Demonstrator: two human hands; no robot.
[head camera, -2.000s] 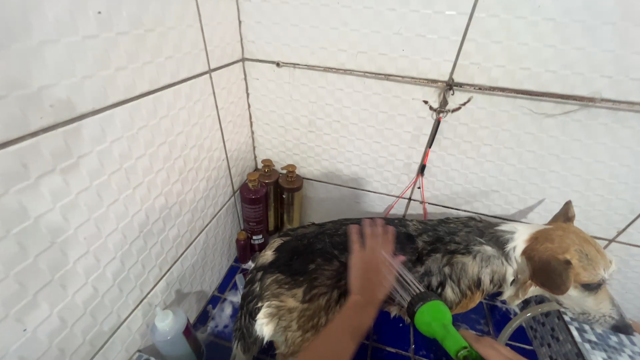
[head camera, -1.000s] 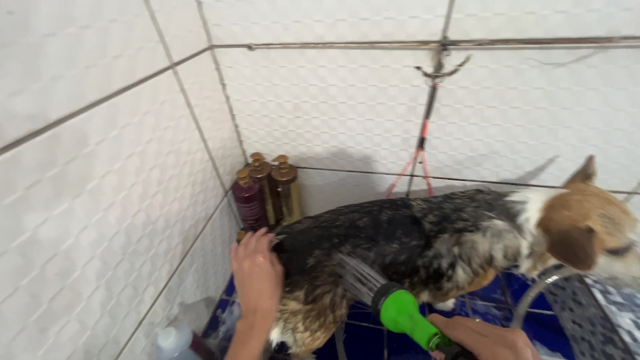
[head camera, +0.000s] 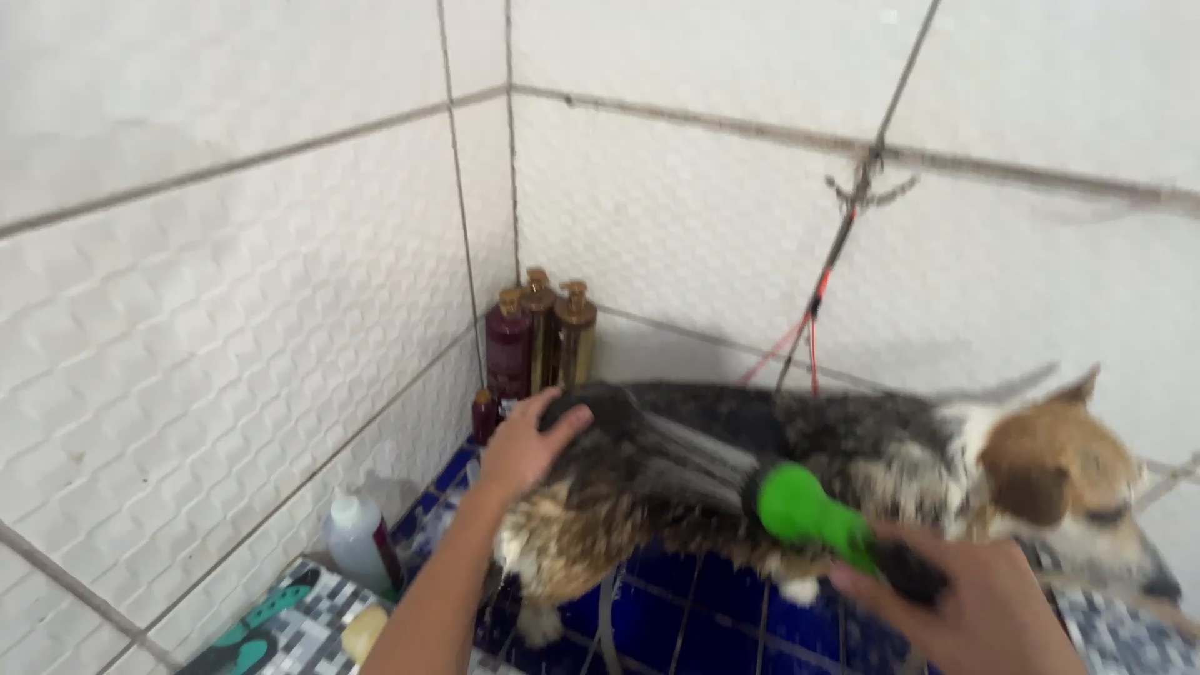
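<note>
A wet dog (head camera: 872, 450) with black, white and tan fur stands side-on in a tiled corner, its head at the right. My left hand (head camera: 534, 445) rests on its rump with the fingers spread, holding nothing. My right hand (head camera: 966, 591) grips a green and black hose spray nozzle (head camera: 806, 511) at the dog's flank. Water jets from the nozzle run leftward onto the dog's hindquarters. A red and black cord (head camera: 820, 291) hangs from a hook on the wall down behind the dog's back.
Pump bottles (head camera: 509, 347) and a small dark red bottle (head camera: 484, 417) stand in the corner. A whitish bottle (head camera: 358, 539) stands on the mosaic-tiled ledge (head camera: 314, 619) at lower left, near green and black items. A hose (head camera: 607, 619) crosses the blue tiled floor (head camera: 712, 609).
My left hand has gone from the middle of the dog's back to its rump. The spray, earlier beside the left hand on the back, now falls on the hindquarters.
</note>
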